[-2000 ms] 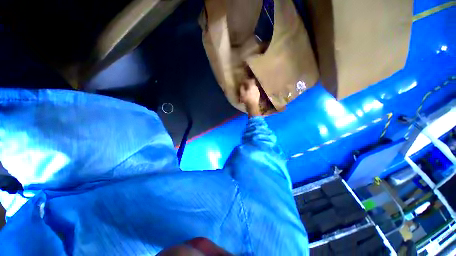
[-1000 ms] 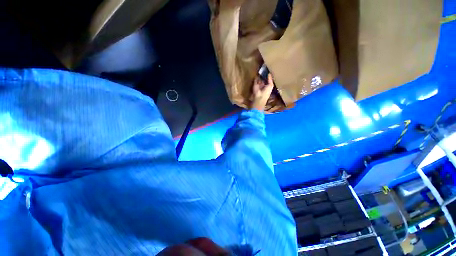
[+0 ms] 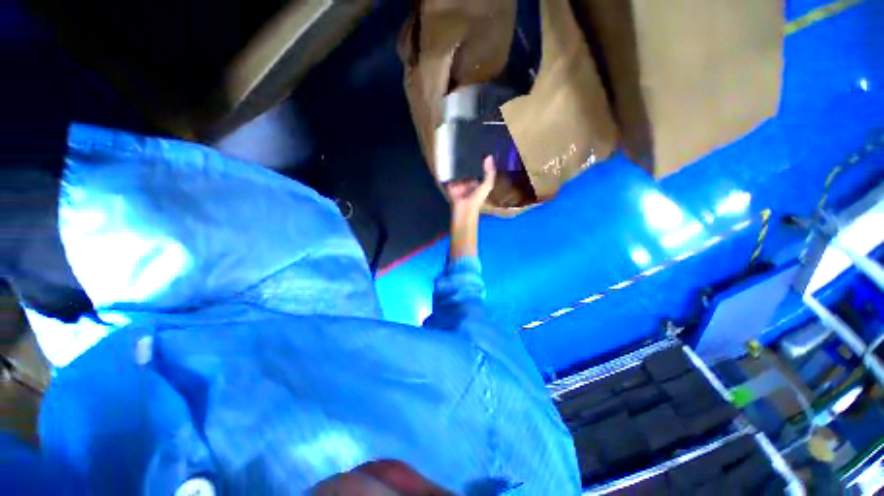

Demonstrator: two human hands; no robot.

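Note:
My right hand point(image 3: 471, 186) reaches out at upper centre, fingers closed round the near end of a dark, flat-sided carton piece point(image 3: 483, 145). The piece has white edges on its left side and a purple patch on its right. It is at the opening of a crumpled brown paper bag point(image 3: 572, 121). Blur hides whether it is one piece or a stack. Another dark thing lies deeper in the bag, partly hidden by the paper. My left hand is not in view.
A large brown corrugated carton point(image 3: 712, 87) stands right of the bag. A cardboard edge point(image 3: 281, 63) shows at upper left. Blue floor point(image 3: 620, 247) has striped tape. A rack with dark blocks point(image 3: 649, 412) stands at lower right. My blue smock fills the lower left.
My right hand was down inside the bag's opening. Now it shows at the opening, holding the dark carton piece with white edges, which has come into sight. The view has shifted slightly.

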